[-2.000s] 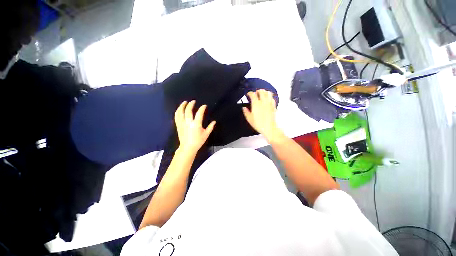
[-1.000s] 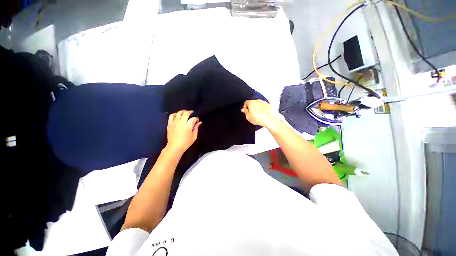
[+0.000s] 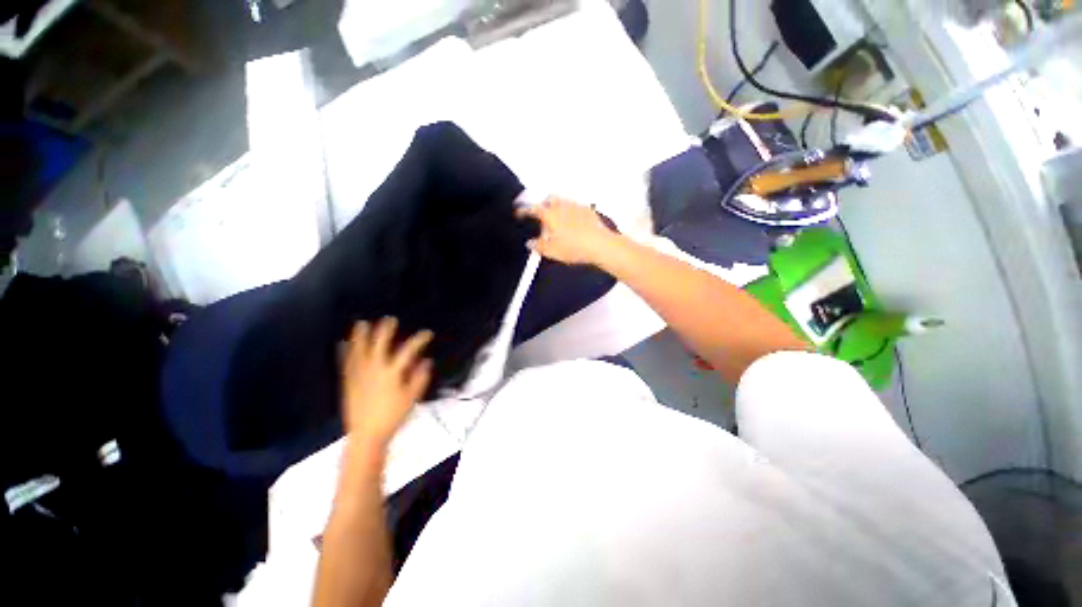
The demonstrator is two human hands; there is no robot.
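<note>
A black garment (image 3: 392, 249) lies spread over the navy pressing board (image 3: 196, 374), whose rounded left end shows beyond the cloth. A white strip (image 3: 513, 314) runs along the garment's near right edge. My right hand (image 3: 570, 231) pinches the garment at its right edge, at the top of the strip. My left hand (image 3: 386, 374) lies with fingers spread on the garment's near edge; it is slightly blurred, and I see no grip.
The steam iron (image 3: 789, 187) lies on a dark pad (image 3: 700, 208) at the right. A green container (image 3: 831, 296) is below it. Yellow and black lines hang behind. A large black heap (image 3: 83, 356) with white labels is at the left. The white table cover (image 3: 570, 107) extends behind.
The garment has been spread leftward over most of the navy board, and a white strip now shows. My left hand has moved left and nearer me. My right hand has moved slightly left.
</note>
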